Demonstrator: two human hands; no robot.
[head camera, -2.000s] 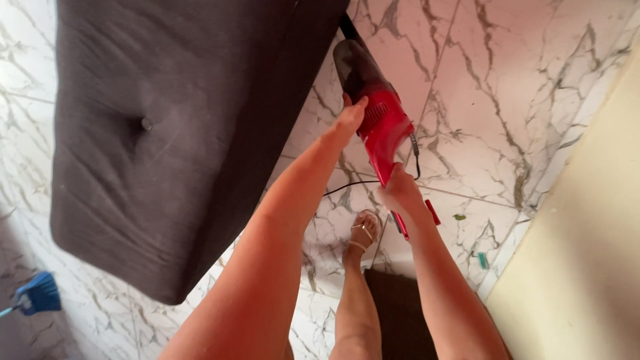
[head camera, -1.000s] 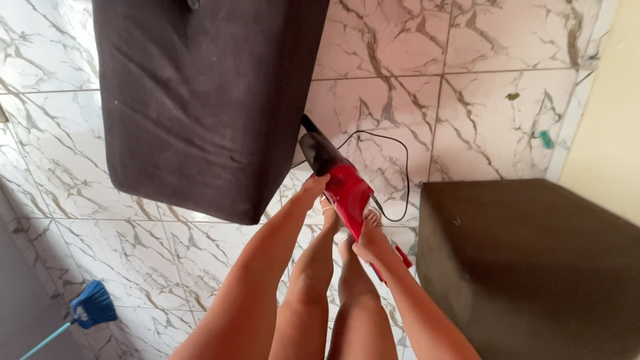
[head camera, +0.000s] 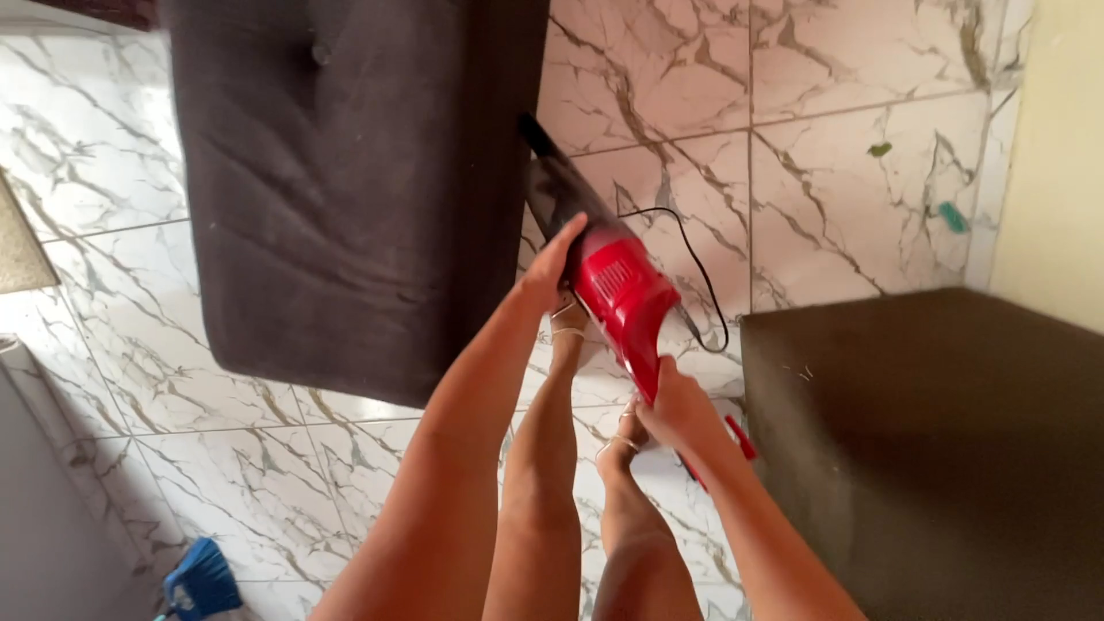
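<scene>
A red and black handheld vacuum cleaner (head camera: 621, 276) slants across the middle of the head view. Its dark nozzle end points up and left and meets the side of a dark grey tufted upholstered seat (head camera: 345, 216); whether they touch, I cannot tell. My left hand (head camera: 556, 263) supports the vacuum's body near the dark canister, with part of the fingers hidden beneath. My right hand (head camera: 677, 401) is closed around the rear handle. A black power cord (head camera: 703, 267) loops on the floor to the right of the vacuum.
A dark brown upholstered block (head camera: 914, 414) stands at the right, beside a cream wall (head camera: 1061, 172). A blue broom head (head camera: 203, 580) lies at the lower left. On the marble-look tile floor (head camera: 828, 216) are a green leaf-like bit (head camera: 880, 150) and a teal piece (head camera: 953, 217). My sandalled feet are below the vacuum.
Both hands still hold the vacuum. The view has shifted between frames. The brown block, mostly out of view two seconds ago, now shows at the right.
</scene>
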